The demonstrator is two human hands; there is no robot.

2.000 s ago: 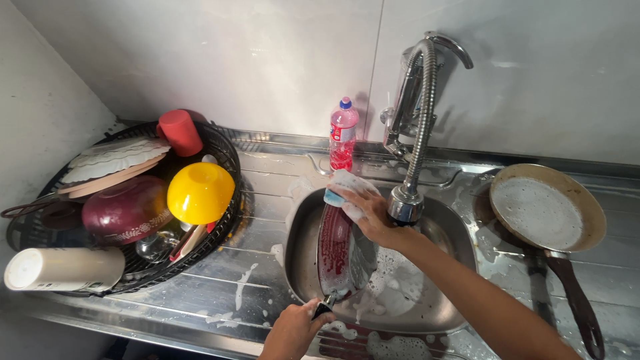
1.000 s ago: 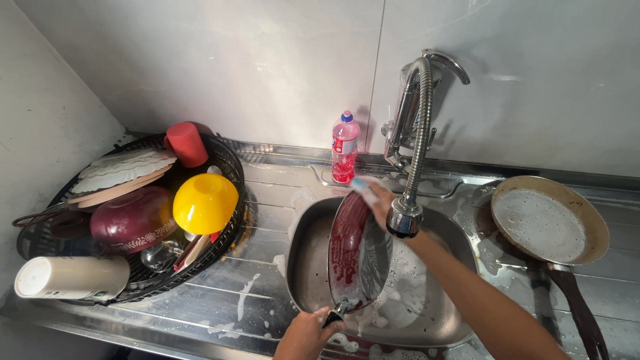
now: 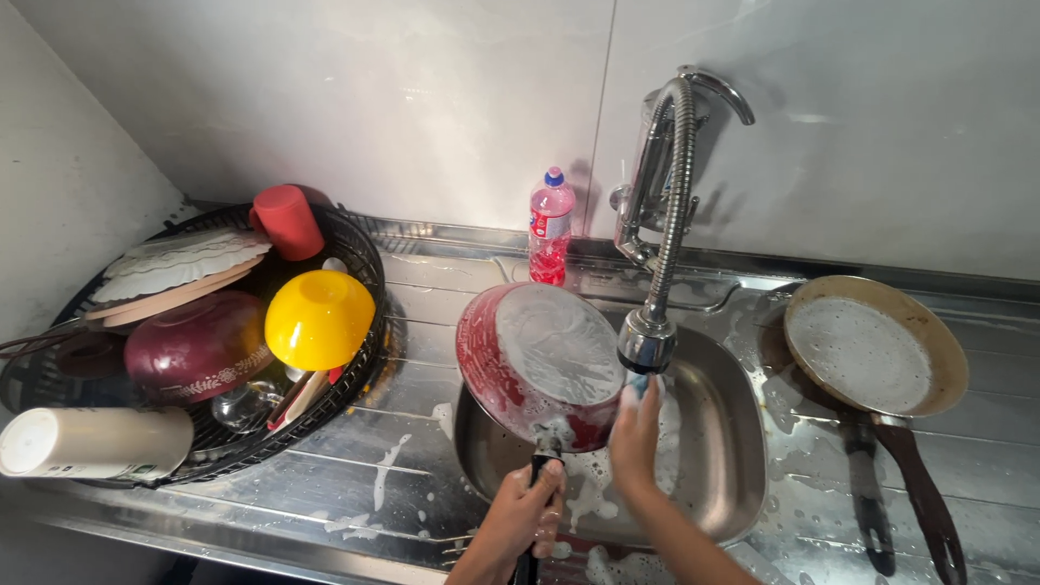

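My left hand (image 3: 532,504) grips the black handle of a red frying pan (image 3: 496,366), whose soapy underside faces up toward me over the left part of the steel sink (image 3: 723,455). At the pan's right side, my right hand (image 3: 638,431) holds a light blue sponge (image 3: 638,383), partly hidden under the faucet's spray head (image 3: 647,341). Foam clings to the pan's base and wall. Suds also lie in the sink bowl.
A black dish rack (image 3: 370,268) on the left holds a yellow bowl (image 3: 321,319), a maroon bowl (image 3: 195,345), plates, a red mug (image 3: 288,221) and a white cup (image 3: 97,443). A pink detergent bottle (image 3: 551,231) stands behind the sink. A beige frying pan (image 3: 861,349) with suds lies right.
The red pan has turned from edge-up in the sink to showing its soapy underside. My right hand has moved from the pan's far end down along its right side.
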